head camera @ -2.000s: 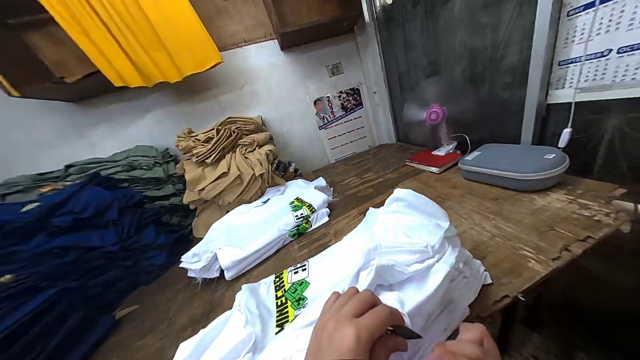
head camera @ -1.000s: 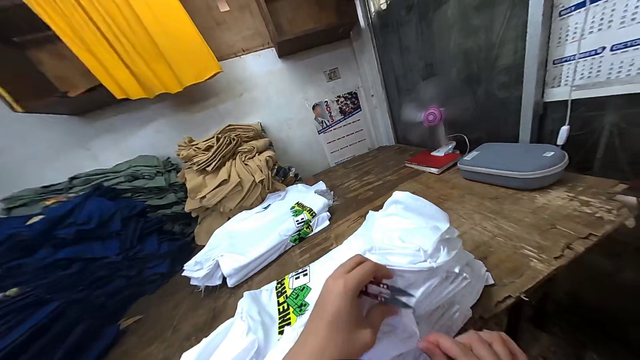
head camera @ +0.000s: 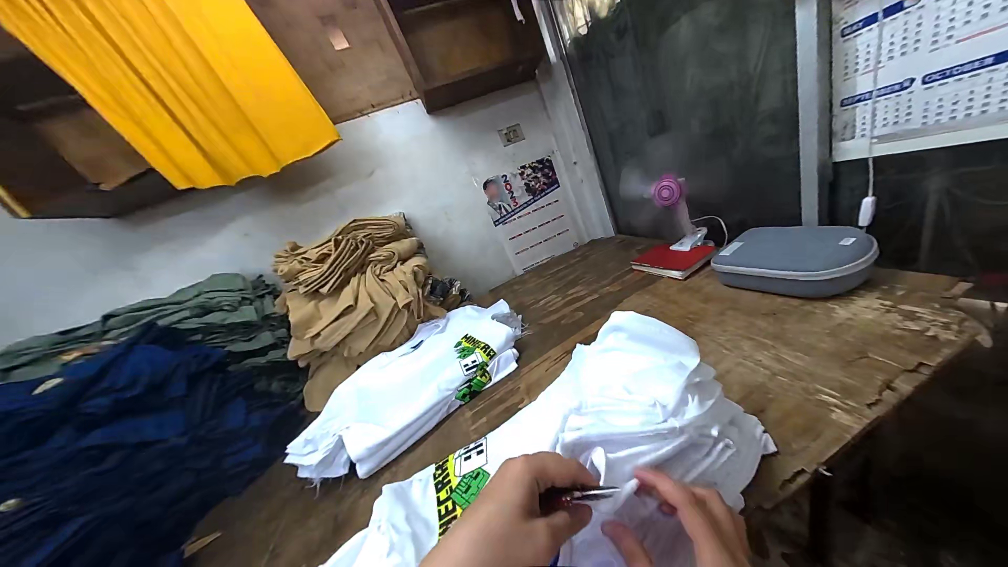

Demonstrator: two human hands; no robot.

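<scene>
My left hand [head camera: 524,512] is closed around a small metal-bladed cutting tool [head camera: 587,494], its dark red grip mostly hidden in the fingers and its tip pointing right. My right hand [head camera: 685,516] pinches a bit of white fabric between thumb and fingers, just beyond the tip. Both hands are over a stack of white printed shirts [head camera: 638,378] with a green, yellow and black print at its left part. Behind it to the left lies a second folded stack of white shirts [head camera: 402,394] with the same kind of print and loose threads at its edges.
Navy garments [head camera: 118,441], green garments [head camera: 205,311] and tan garments [head camera: 354,291] are piled at left. On the worn wooden table [head camera: 795,354] are a grey zip case [head camera: 795,260], a red book [head camera: 669,260] and a pink fan [head camera: 668,191]. A yellow cloth [head camera: 181,87] hangs above.
My right hand has moved up and left to the fabric beside the tool. The tool in my left hand now points right, and less of its grip shows than one second ago.
</scene>
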